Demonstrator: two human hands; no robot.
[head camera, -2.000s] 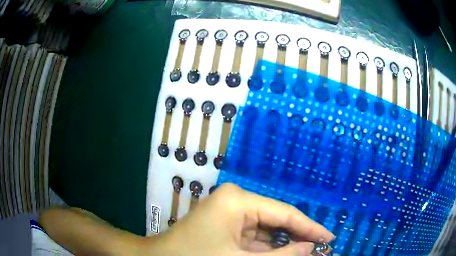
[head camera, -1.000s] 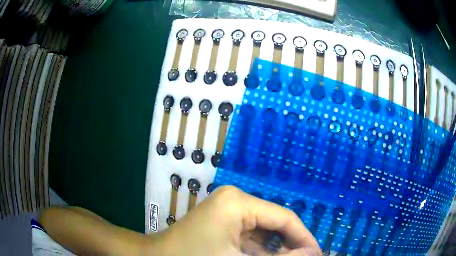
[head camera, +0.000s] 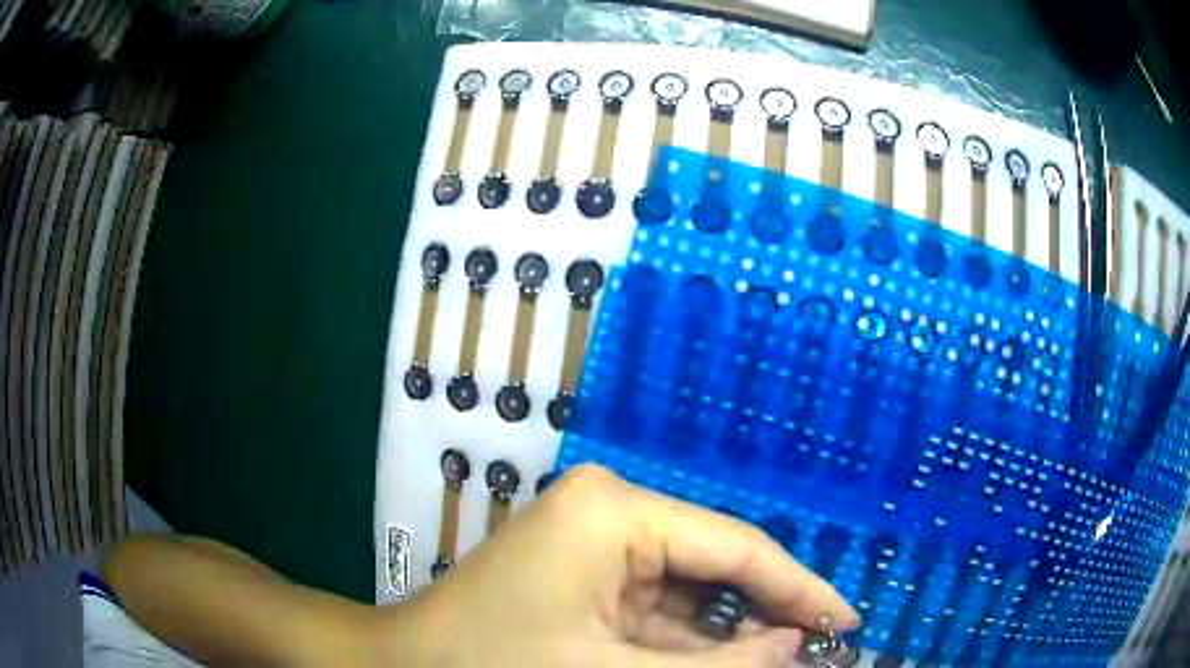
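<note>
My left hand (head camera: 594, 574) reaches in from the lower left, cut off by the bottom edge. Its thumb and forefinger pinch a small round part (head camera: 825, 645) with a shiny face, and a second dark disc (head camera: 720, 611) shows inside the curled fingers. Below the hand lies a white foam tray (head camera: 415, 431) with rows of dumbbell-shaped parts, dark discs joined by tan strips. A translucent blue film (head camera: 783, 392) with rows of pale dots and squares covers the tray's middle and right. My right hand is not in view.
Stacked pale tray edges (head camera: 65, 339) stand at the left on a dark green mat (head camera: 261, 300). A second slotted tray (head camera: 1148, 255) is at the right, with thin dark pointed tweezers (head camera: 1087, 248) beside it. A cream tray edge (head camera: 809, 16) shows at the top.
The shiny round part at my left fingertips was visible, then mostly hidden, and shows again now. The tray and film sit slightly higher and further left in the view.
</note>
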